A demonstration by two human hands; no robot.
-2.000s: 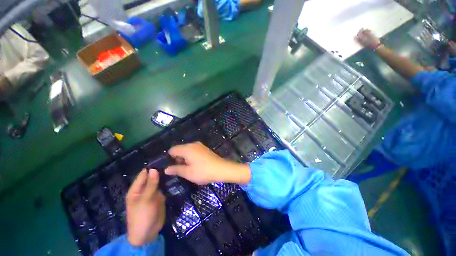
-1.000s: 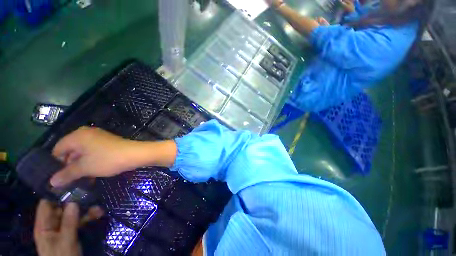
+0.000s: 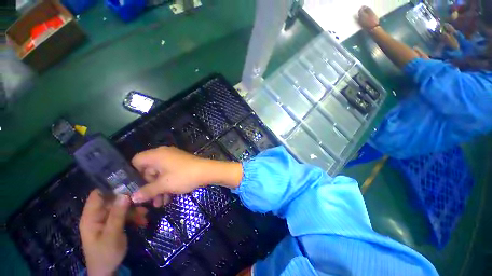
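Note:
My right hand (image 3: 171, 175) grips a black phone half-assembly (image 3: 105, 163) by its right edge, above the black blister tray (image 3: 226, 223). A pale patch shows near the unit's lower end. My left hand (image 3: 105, 229) is at that lower end, thumb and fingertips touching it. Whether my left fingers hold a small part cannot be told. One loose unit with a white patch (image 3: 141, 103) lies on the green bench at the tray's far edge. Another dark loose unit (image 3: 66, 132) with a yellow bit lies further left, partly behind the held unit.
A clear blister tray (image 3: 318, 102) with a few black units lies right of the metal post (image 3: 262, 46). A cardboard box (image 3: 46, 35) with orange-red contents is at far left. A co-worker's blue sleeve (image 3: 442, 102) and a blue plastic pallet (image 3: 437, 183) are at right.
The view has swung left since one second ago, bringing the cardboard box back in. The held unit is now raised and seen more clearly, with both hands still at it.

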